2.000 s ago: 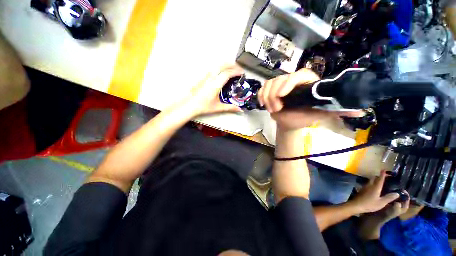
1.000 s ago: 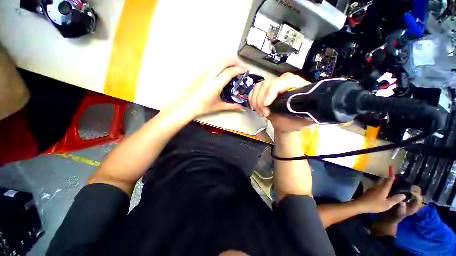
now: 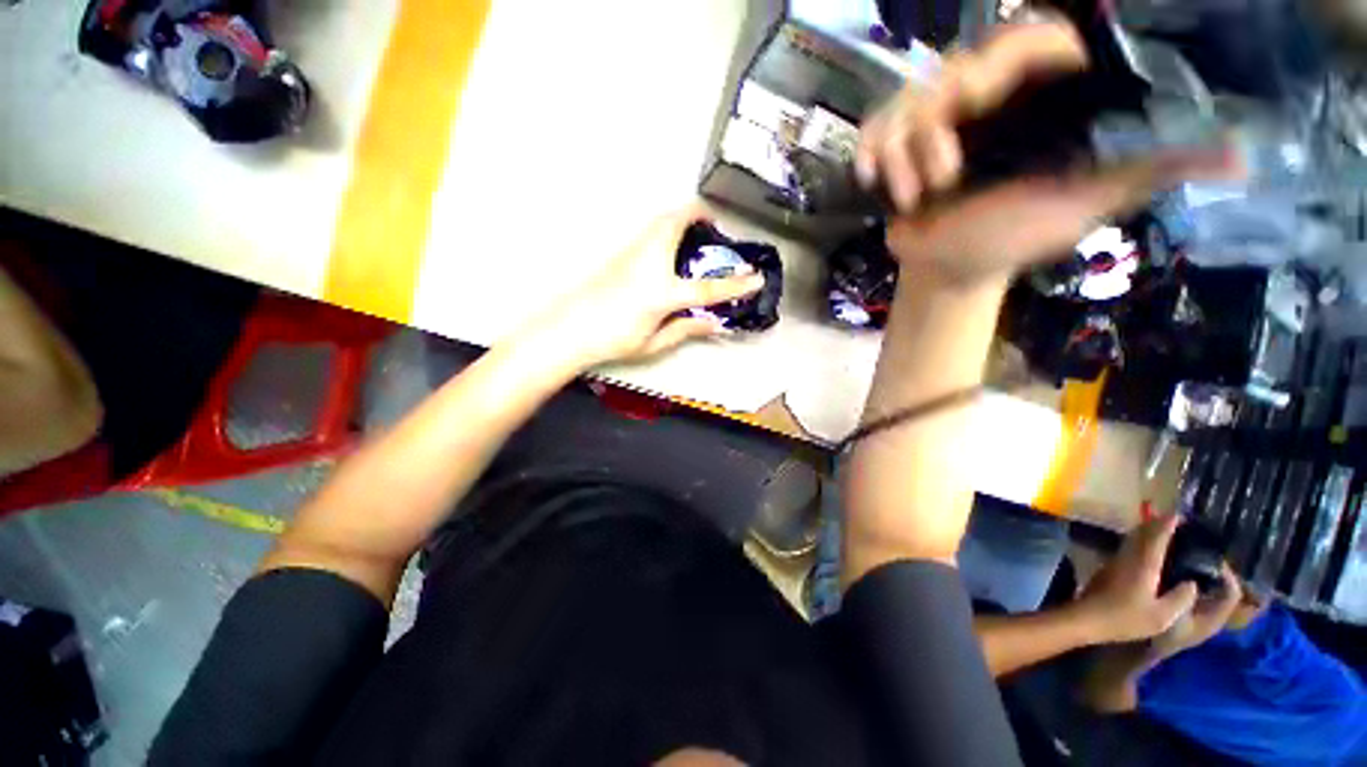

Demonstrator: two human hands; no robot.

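My left hand [image 3: 667, 292] holds a round black unit [image 3: 732, 280] with a silvery-white centre at the bench's front edge. My right hand [image 3: 982, 173] is raised at the upper right, blurred, around the black electric screwdriver [image 3: 1049, 117]. The driver tip cannot be made out. The light grey screw feeder [image 3: 750, 132] stands behind the held unit, its open tray partly hidden by my right hand. Another black unit [image 3: 859, 280] lies on the bench between my two hands.
A handled unit [image 3: 218, 63] lies left of the yellow tape [image 3: 393, 165]. Dark units [image 3: 1102, 270] are heaped at right, near a slotted black rack [image 3: 1289, 495]. A neighbour's hands [image 3: 1147, 599] hold a dark part at lower right. A red stool [image 3: 285, 397] stands below the bench.
My right hand and the screwdriver have moved up and right, away from the held unit. My left hand still holds the unit, now with fingers over it. The unit between my hands has become visible.
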